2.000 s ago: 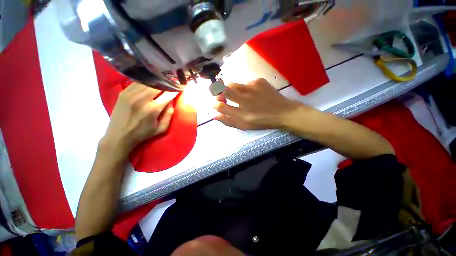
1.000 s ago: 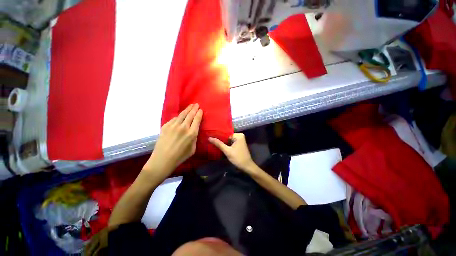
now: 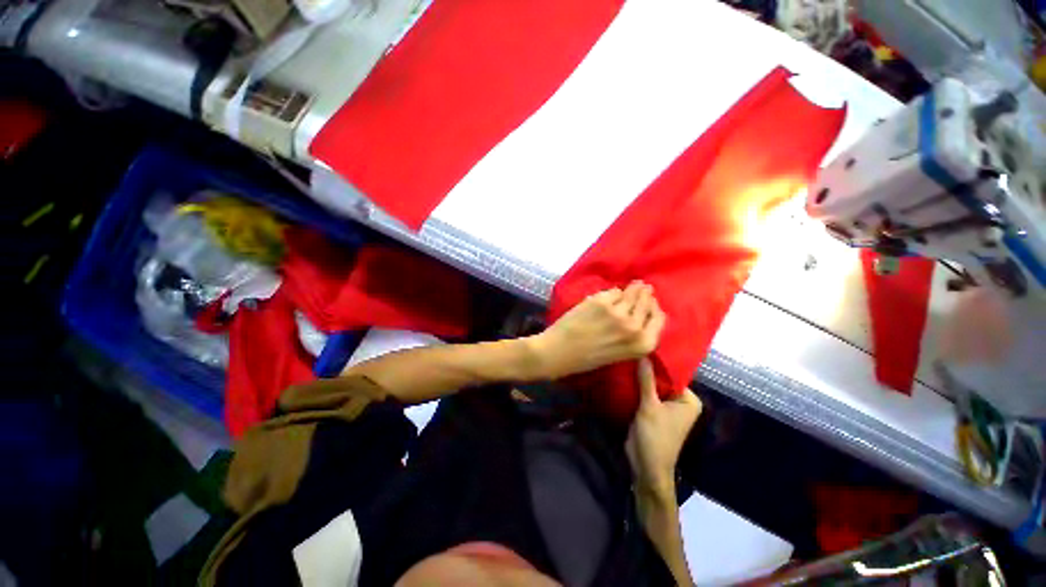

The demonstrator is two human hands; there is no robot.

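A long red panel (image 3: 700,218) lies on the white table beside the lit head of the sewing machine (image 3: 906,172), its near end gathered at the silvery front edge. My left hand (image 3: 614,327) pinches the red fabric at that near end. My right hand (image 3: 663,424) is just right of and below it, with thumb and fingers on the same fabric at the edge. The fold between the hands hides some fingertips.
Another flat red panel (image 3: 470,86) lies left on the table. A small red piece (image 3: 898,315) is right of the needle, near scissors (image 3: 981,441) with green and yellow handles. A blue crate (image 3: 115,315) with bags and cloth stands below left.
The view has swung left, bringing the blue crate further in. My hands have left the needle area and are now at the panel's near end; my left hand has closed on the fabric.
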